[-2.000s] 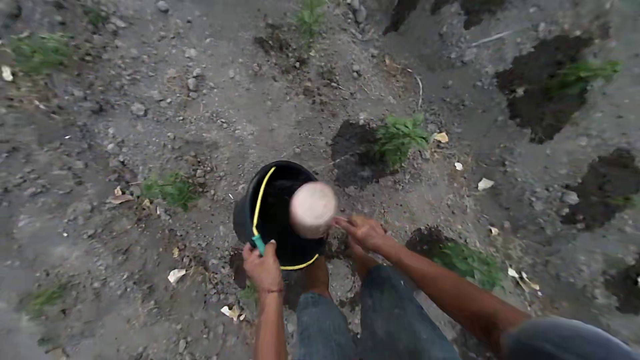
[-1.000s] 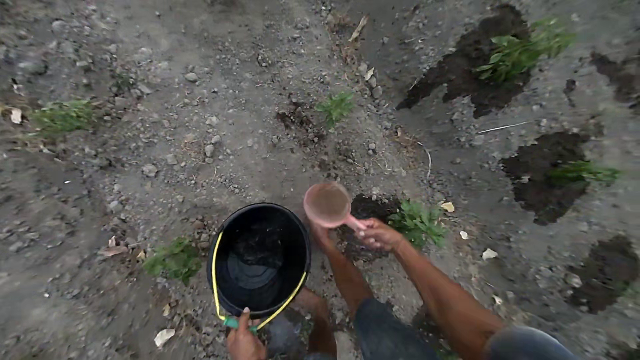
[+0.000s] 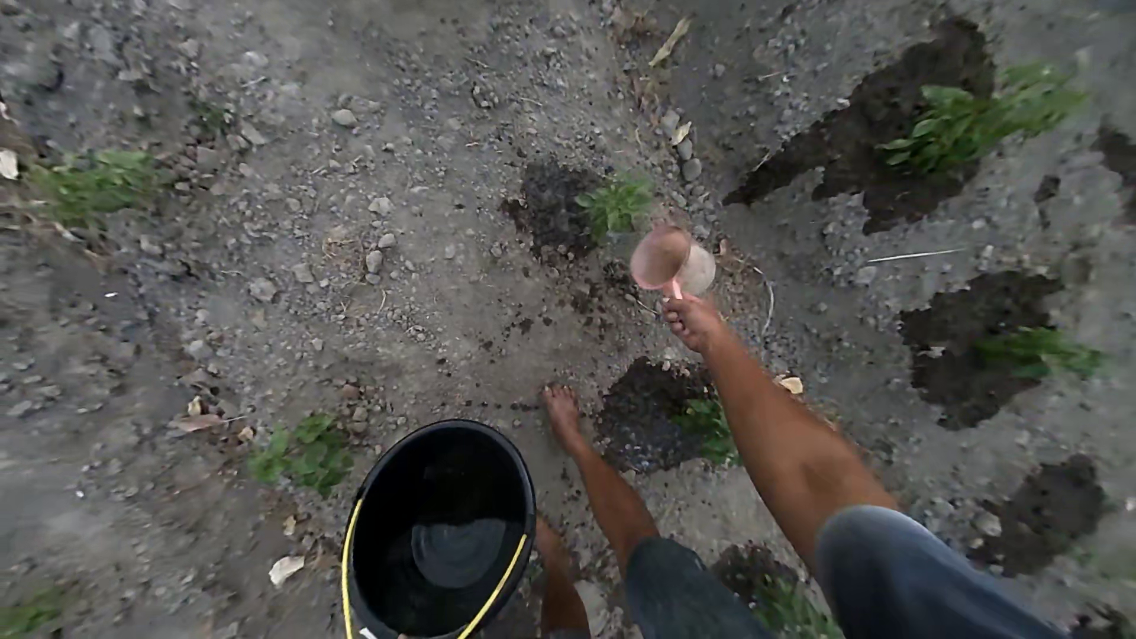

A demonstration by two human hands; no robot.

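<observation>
My right hand [image 3: 690,321] is closed on the handle of a pink plastic dipper [image 3: 672,259], which is tipped on its side just below a small green plant [image 3: 617,206]. Dark wet soil [image 3: 557,206] lies to the left of that plant. At the bottom, a black bucket [image 3: 444,524] with a yellow handle holds some water. My left hand is almost wholly cut off by the lower frame edge at the bucket's handle, so its grip is hidden.
My bare foot [image 3: 563,411] is on the dry, stony soil beside a wet patch [image 3: 652,413] and another plant [image 3: 710,429]. More plants grow at left [image 3: 306,454] and right [image 3: 963,129], several with dark wet soil around them.
My right hand has moved the dipper from over the bucket up and away to the upper plant. The soil left of that plant now looks darker and wetter. The view has shifted.
</observation>
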